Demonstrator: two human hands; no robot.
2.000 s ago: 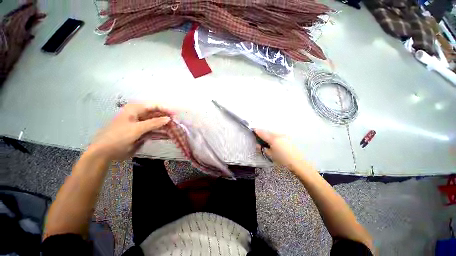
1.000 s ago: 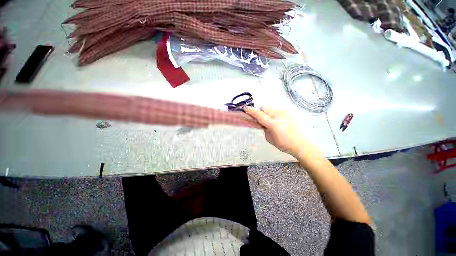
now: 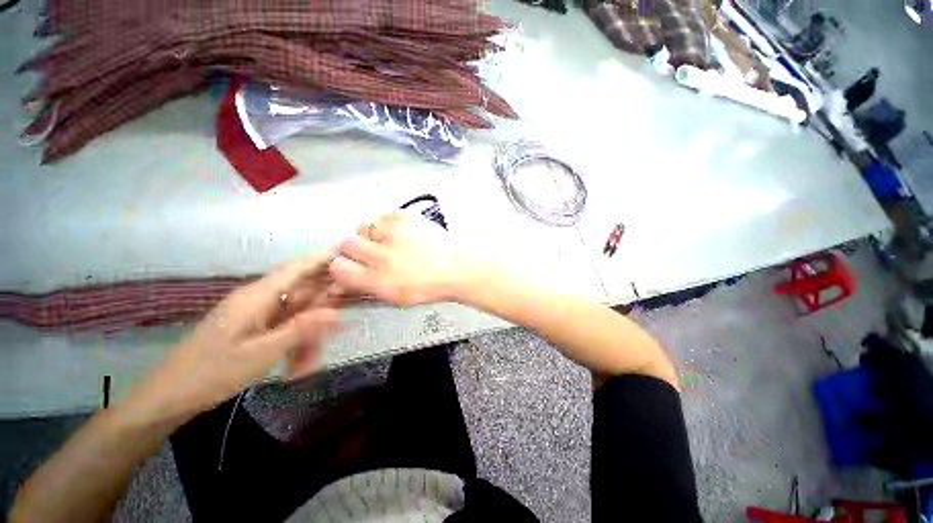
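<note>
The long plaid strip (image 3: 133,303) lies along the table near its front edge, running from the left rim of the picture to my hands. My left hand (image 3: 246,332) is over its right end, blurred, with fingers partly spread; its grip is unclear. My right hand (image 3: 394,264) is beside it, fingers bent in at the strip's end, which the hands hide. A thin white thread (image 3: 227,429) hangs below my left hand over my lap. The shears' dark handles (image 3: 426,208) show on the table just behind my right hand; their blades are hidden.
A large heap of plaid strips (image 3: 266,51) lies at the far side, with a clear plastic bag (image 3: 358,120) and a red fabric scrap (image 3: 249,153) by it. A wire coil (image 3: 542,186) and small red snips (image 3: 614,239) lie at right. A red stool (image 3: 815,281) stands beyond the table edge.
The view has turned right. The strip, stretched across in the air a second ago, is now lower along the table. My left hand has come back into view and met my right hand, which left the shears.
</note>
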